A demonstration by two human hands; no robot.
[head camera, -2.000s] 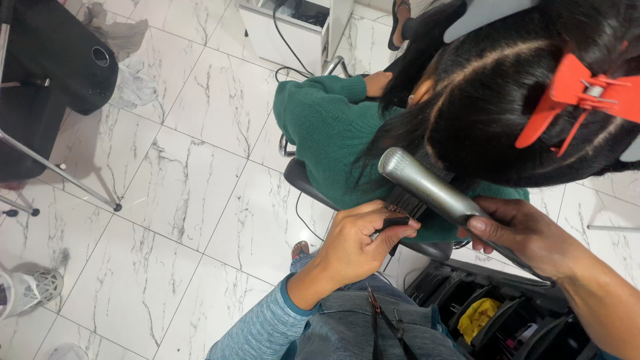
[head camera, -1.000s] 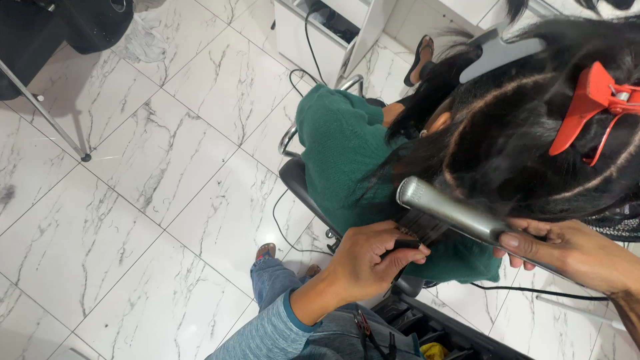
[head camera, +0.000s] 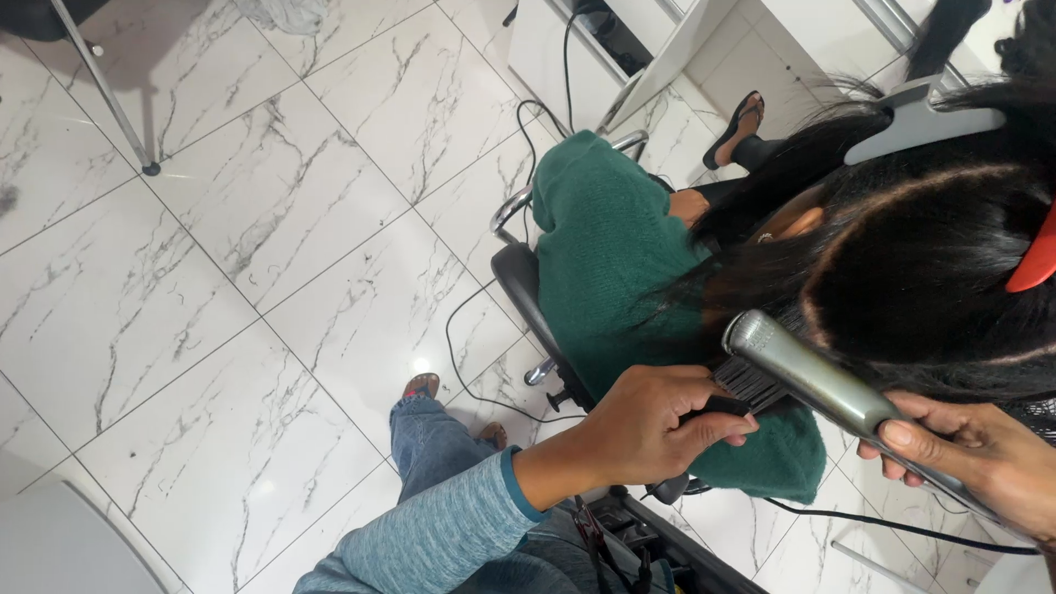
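My left hand [head camera: 672, 425] grips a black comb [head camera: 747, 388], its teeth at a strand of dark hair beside the iron's plates. My right hand [head camera: 957, 454] holds a grey-green hair straightener [head camera: 817, 375] by its handle; its far end lies over the strand, next to the comb. A seated person in a green sweater [head camera: 615, 264] has dark hair [head camera: 916, 280] with a curved parting. A grey hair clip [head camera: 924, 124] holds hair near the top, and a red hair clip [head camera: 1039, 252] shows at the right edge.
The person sits in a black salon chair with a padded armrest [head camera: 536, 318]. Black cords [head camera: 478, 396] run over the marble-patterned floor tiles [head camera: 330, 247]. A white cabinet [head camera: 569, 58] stands beyond the chair. A black trolley [head camera: 693, 553] is below my hands, and a metal stand leg [head camera: 107, 91] at upper left.
The view has shifted, and the red clip now lies at the right edge. My hands still hold the comb and straightener close together at the hair.
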